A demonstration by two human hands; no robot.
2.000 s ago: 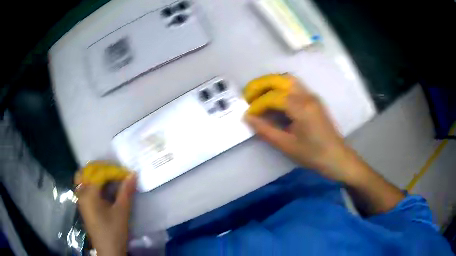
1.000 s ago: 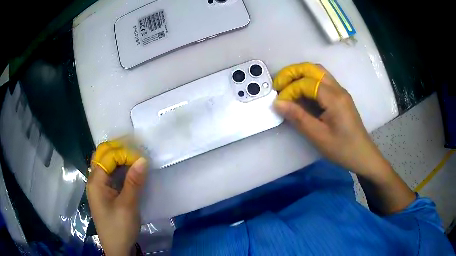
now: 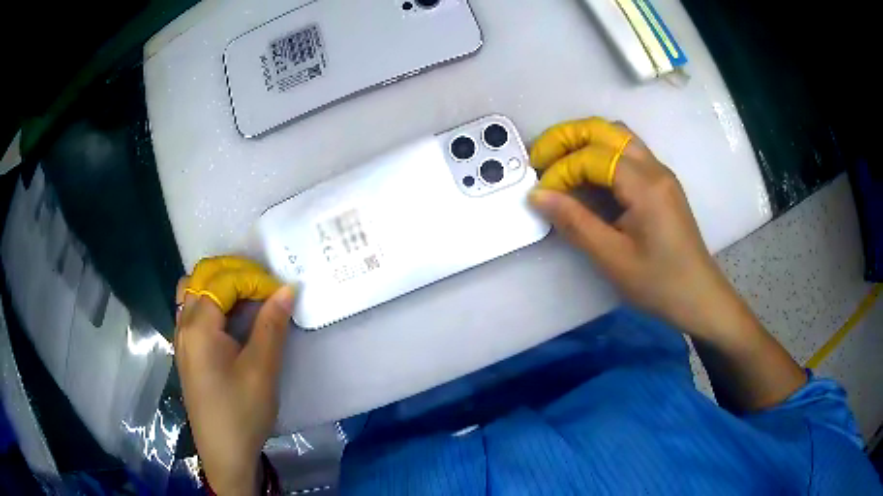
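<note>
A white smartphone (image 3: 416, 232) lies back up on the white pad (image 3: 465, 354), tilted up to the right, its three dark camera lenses at the upper right end. A thin clear film seems to lie over its back; its edges are hard to see, and the printed label looks blurred under it. My left hand (image 3: 232, 329), with yellow finger cots, pinches the film's end at the phone's lower left. My right hand (image 3: 629, 213), also with yellow cots, pinches the other end beside the lenses.
A second white phone (image 3: 368, 63) with a printed label lies further back on the pad, cut off by the top edge. A white block with blue and yellowish stripes (image 3: 639, 39) lies at the upper right. Translucent sheets (image 3: 82, 281) lie on the dark green mat at the left.
My left hand has moved slightly right and in, against the phone's end. The glare over the phone's back has gone and its label shows. My right hand has barely moved since a second ago.
</note>
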